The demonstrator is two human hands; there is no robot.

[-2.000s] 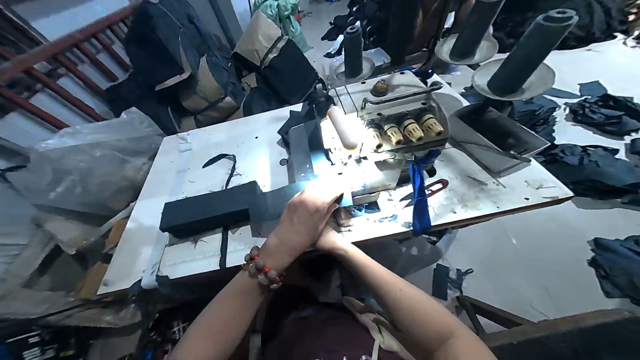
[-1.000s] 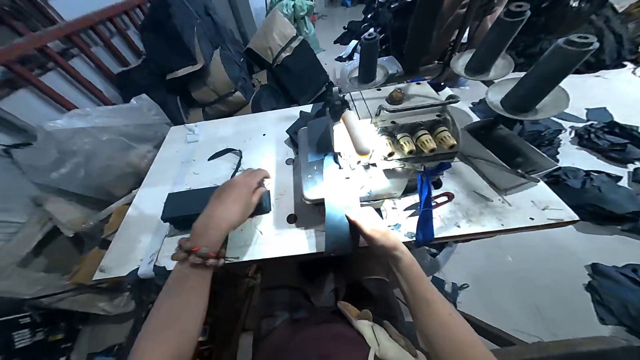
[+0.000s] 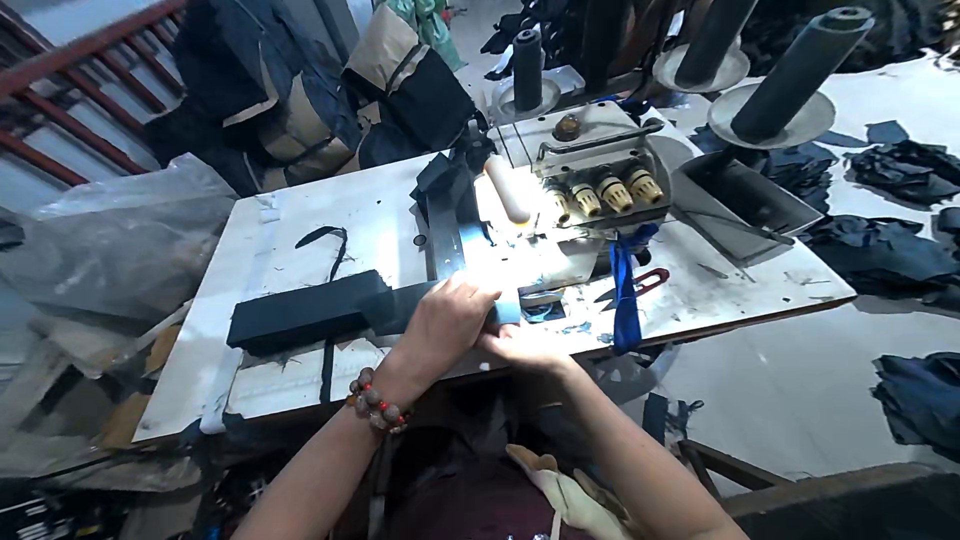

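My left hand [image 3: 450, 311], with a bead bracelet at its wrist, holds a dark fabric strip [image 3: 409, 304] near the front edge of the sewing table. My right hand [image 3: 525, 346] meets it from the right, and its fingers pinch the strip's brightly lit end. Left of them lies a long stack of dark cut fabric [image 3: 307, 311], which the strip overlaps. Just beyond the hands stands an overlock-type sewing machine [image 3: 600, 165] with several yellow tension dials. Its lamp glares over the needle area, so the presser foot cannot be made out. Another dark strip [image 3: 446, 232] runs along the machine's left side.
Red-handled snips [image 3: 651, 281] lie behind a hanging blue cloth tie [image 3: 624, 300] at the right. Dark thread cones [image 3: 802, 79] and a metal tray [image 3: 750, 199] stand beyond. A plastic bag [image 3: 112, 232] is left of the table [image 3: 375, 202]; fabric heaps [image 3: 870, 251] lie at the right.
One second ago my left hand was over the fabric stack and my right hand was beside a strip at the machine. Now both hands are together on a strip in front of the machine.
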